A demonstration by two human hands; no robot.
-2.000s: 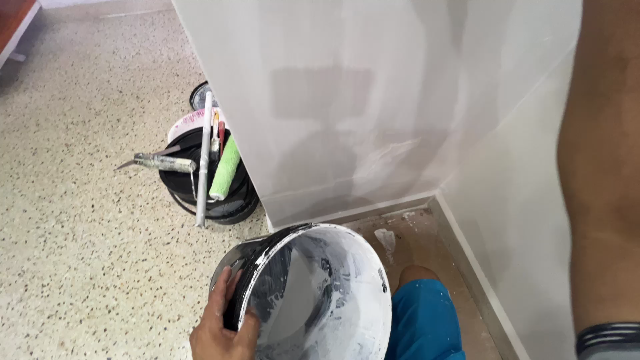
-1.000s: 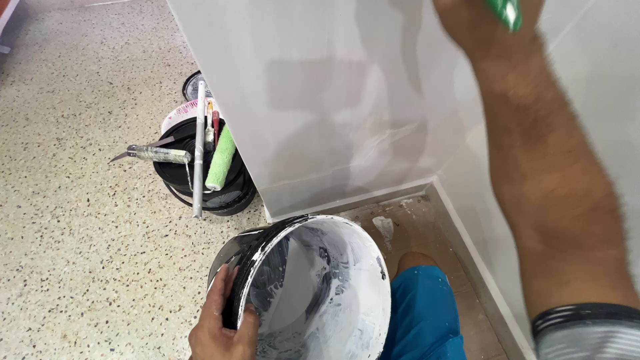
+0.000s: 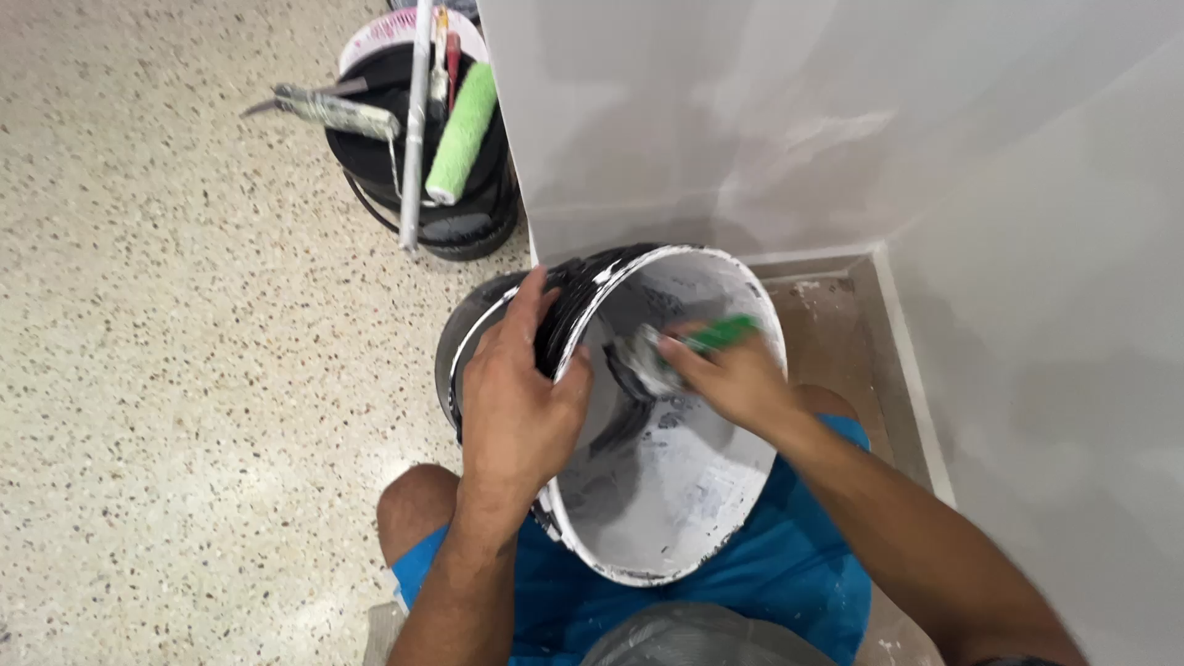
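Note:
A tilted black plastic bucket point(image 3: 578, 301), its inside and rim coated white, stands in front of my knees. Over its left side lies my left hand point(image 3: 523, 398), fingers on the black outer wall and thumb at the rim. Inside the mouth, my right hand point(image 3: 731, 370) grips the green handle of a paintbrush point(image 3: 726, 333). The brush's blurred head is near the grey paint point(image 3: 597, 388) inside; whether the bristles touch it is hard to tell. Part of the paint is hidden behind my left thumb and the rim.
Beyond the bucket stands a black lidded bucket point(image 3: 472, 236) with a green paint roller point(image 3: 462, 134), a grey pole point(image 3: 416, 120) and several tools on it. A pale wall point(image 3: 629, 139) meets another at the right corner, above a skirting point(image 3: 911, 388). Speckled terrazzo floor point(image 3: 185, 324) lies left.
My right hand, last seen up by the wall with the green handle, has come down into the bucket. My left hand remains at the bucket's rim. The view has shifted.

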